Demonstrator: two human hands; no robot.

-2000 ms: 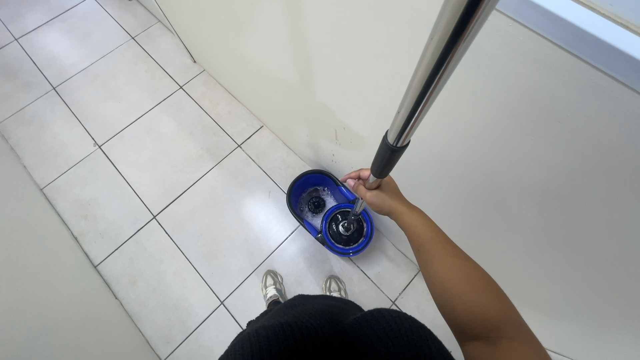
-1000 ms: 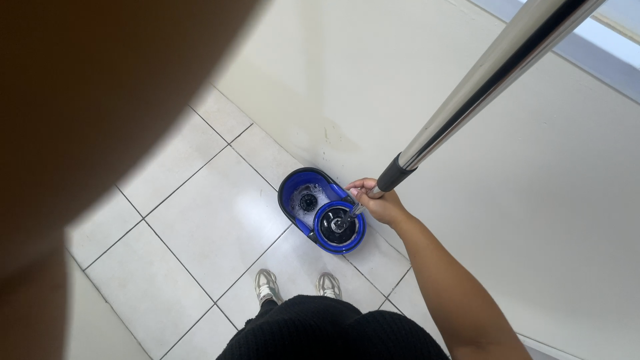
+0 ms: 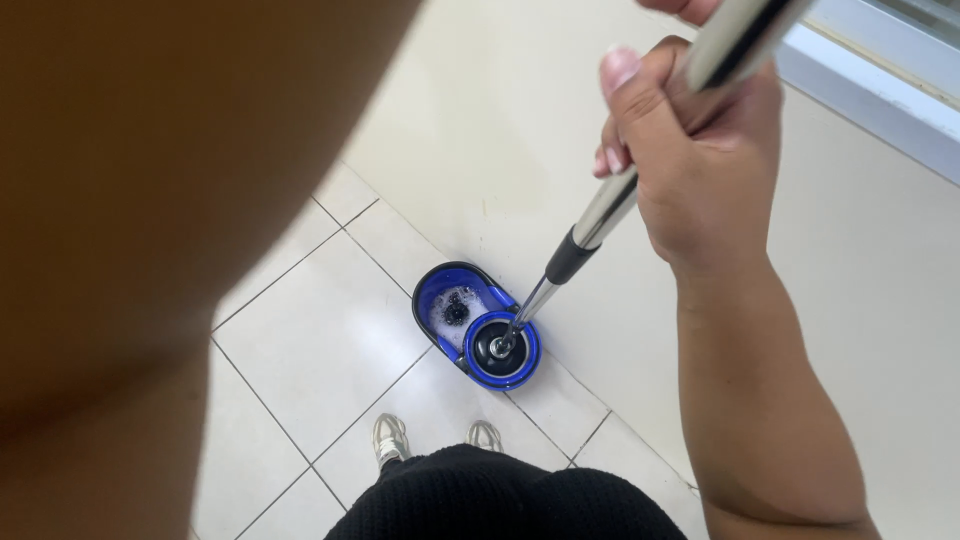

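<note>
My right hand (image 3: 701, 161) is closed around the metal mop handle (image 3: 611, 202), above its black collar. The handle slants down to the round black mop head (image 3: 500, 348), which sits in the spin basket (image 3: 471, 363) of a blue mop bucket (image 3: 429, 289). Foamy water lies in the bucket's other half, around a dark round fitting (image 3: 455, 310). At the top edge, a few fingers, apparently of my left hand (image 3: 682, 7), show beside the handle; the rest is cut off. My raised left arm, blurred and close, covers the left of the view.
The bucket stands on white floor tiles (image 3: 330, 330), close to a pale wall (image 3: 525, 127). My shoes (image 3: 390, 436) are just below it in the view. A light-coloured ledge or frame (image 3: 877, 105) runs along the upper right.
My right hand has moved from low on the handle, below the black collar, to higher up. My left arm, unseen two seconds ago, has come up across the left side.
</note>
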